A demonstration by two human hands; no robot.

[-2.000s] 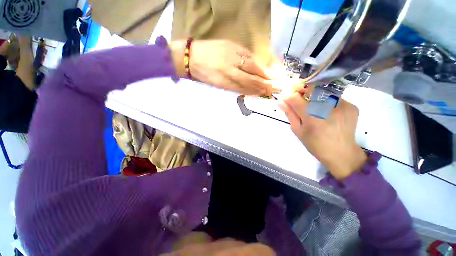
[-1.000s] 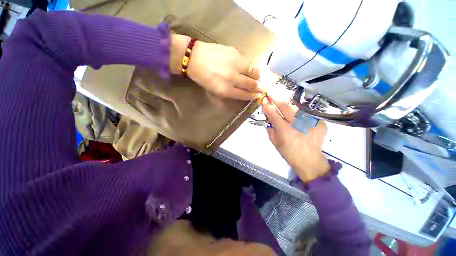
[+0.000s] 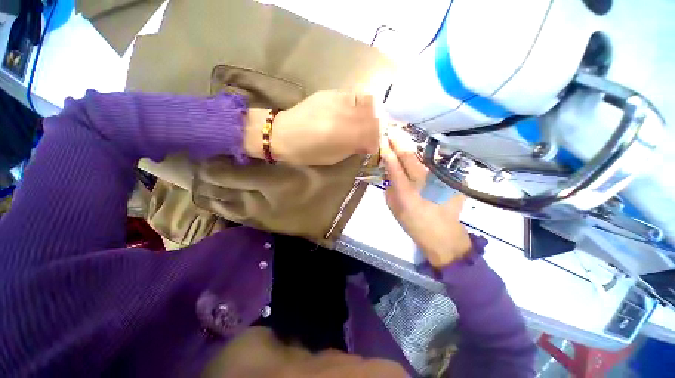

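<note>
The khaki garment panel [image 3: 296, 199] lies on the white table under my left forearm and hand, with its lower edge at the table's front edge. A pocket piece with folds [image 3: 229, 181] lies on it. A light zipper strip [image 3: 344, 209] runs along the panel's right edge. My left hand [image 3: 326, 127] is on the cloth with fingers curled, gripping its edge beside the needle area. My right hand [image 3: 418, 196] has its fingertips at the same edge, touching near the left fingers. The bright lamp glare hides the presser foot and the exact fingertip contact.
The white machine head with blue stripes [image 3: 488, 59] and its metal guard [image 3: 548, 199] stand at the right. A dark panel [image 3: 548, 240] is right of my right hand. Crumpled khaki cloth [image 3: 174, 214] hangs below the table's front edge. A red stool [image 3: 585, 358] is at bottom right.
The panel has come into view over the table and shifted right, with the zipper edge now steeper. My left hand's fingers have curled. The camera view has also shifted.
</note>
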